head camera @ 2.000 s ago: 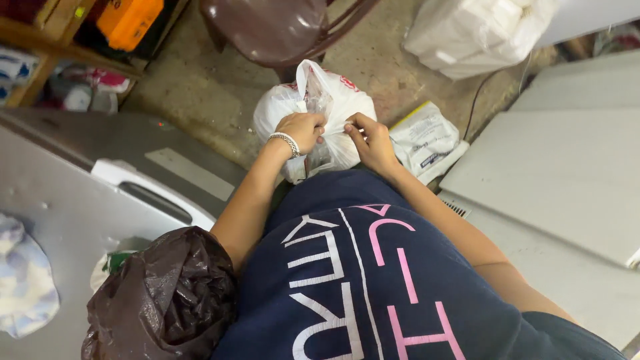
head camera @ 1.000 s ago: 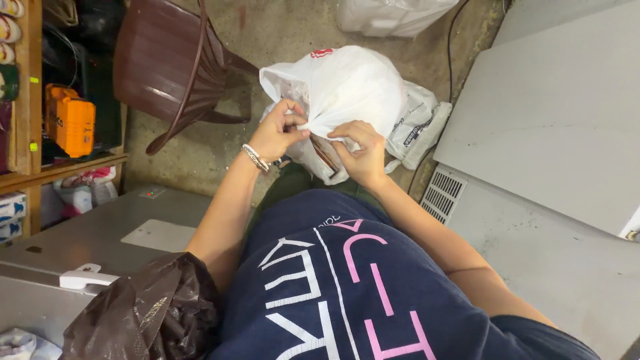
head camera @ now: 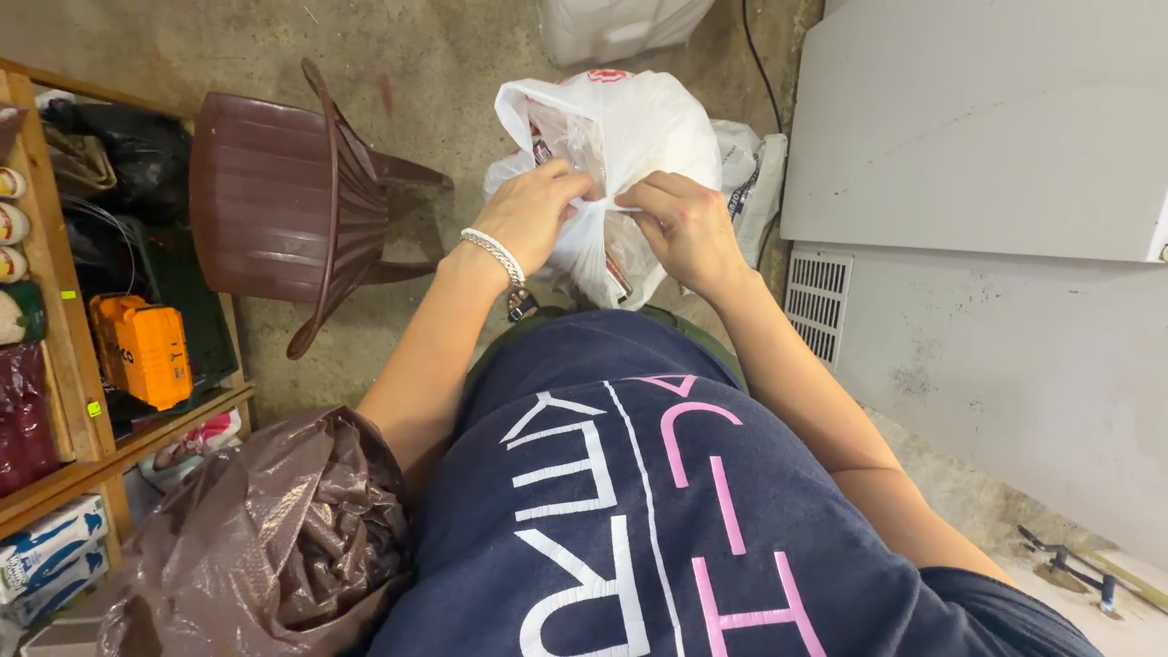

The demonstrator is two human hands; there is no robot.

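A full white plastic bag (head camera: 666,119) with a red mark stands on the concrete floor before my feet. Packaged items show through its thin plastic and at its gaps. My left hand (head camera: 537,212), with a silver chain bracelet at the wrist, pinches the bag's gathered plastic from the left. From the right, my right hand (head camera: 684,228) pinches the same gathered part with thumb and fingers. The fingertips of both hands are close together at the twisted middle. A brown plastic bag (head camera: 265,520) bulges beside my left forearm.
A brown plastic chair (head camera: 265,196) stands at left, beside a wooden shelf (head camera: 87,365) holding an orange case (head camera: 141,351). White chest-like appliance (head camera: 967,119) lines the right side, with a vent grille (head camera: 818,306). Another white bag (head camera: 620,27) and a grey-white sack (head camera: 762,196) lie nearby.
My hands stay at the bag's gathered plastic. Its bunched middle looks more tightly drawn together than two seconds ago. The view has shifted, showing more of the chair and shelf.
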